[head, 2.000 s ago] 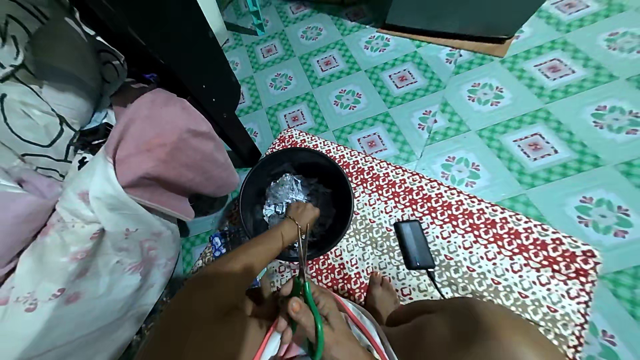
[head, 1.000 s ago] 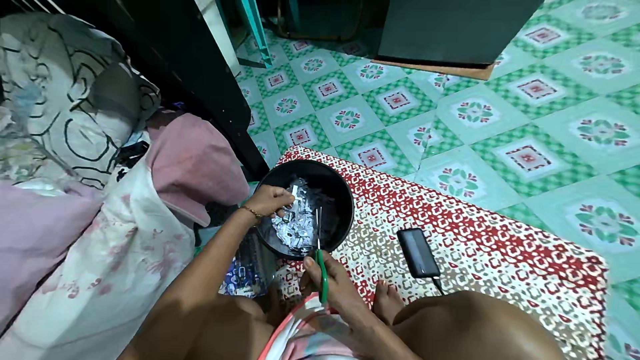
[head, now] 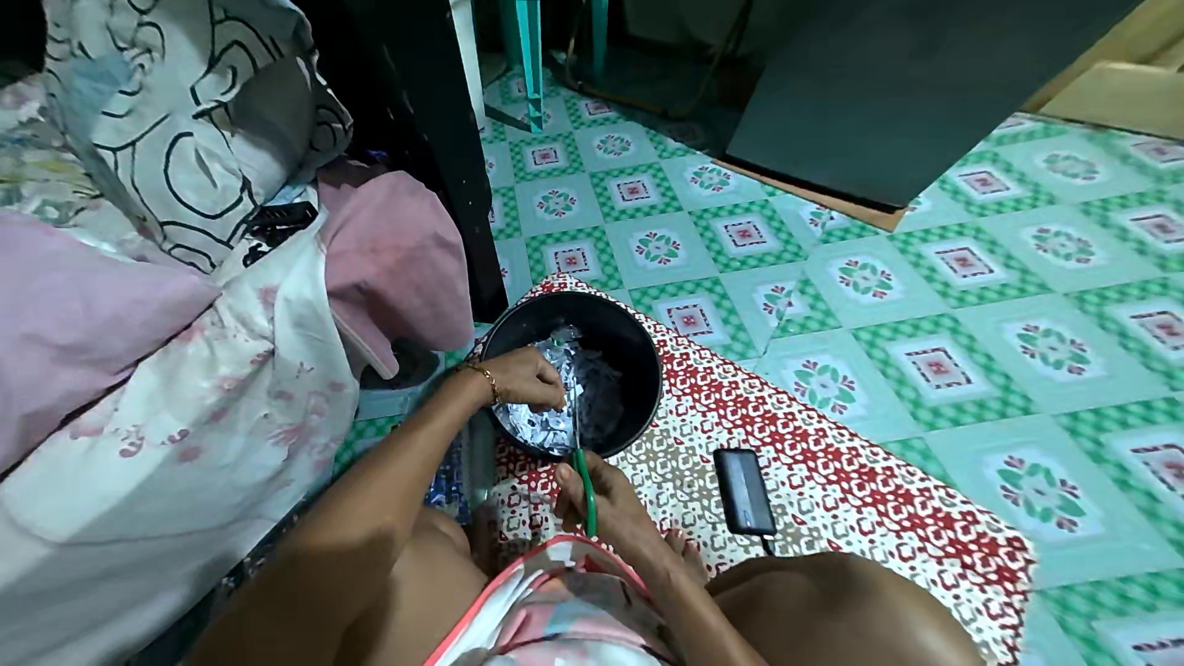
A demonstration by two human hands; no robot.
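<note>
My right hand grips the green handles of a pair of scissors, whose narrow blades point forward over a round black tub. Over the tub's left side is my left hand, a bracelet at its wrist, with fingers closed at the edge of crumpled silvery sheet material. The silvery material lies inside the tub, close beside the blades. Dark, thin pieces are also in the tub, right of the blades. How the blades meet the material is hard to tell.
The tub stands on a red and white patterned mat. A black device with a cable lies to its right. Bedding hangs at the left beside a black furniture panel. A dark panel stands at the back.
My left hand has moved from higher on the silvery material to a spot beside the scissor blades. The scissors remain in my right hand.
</note>
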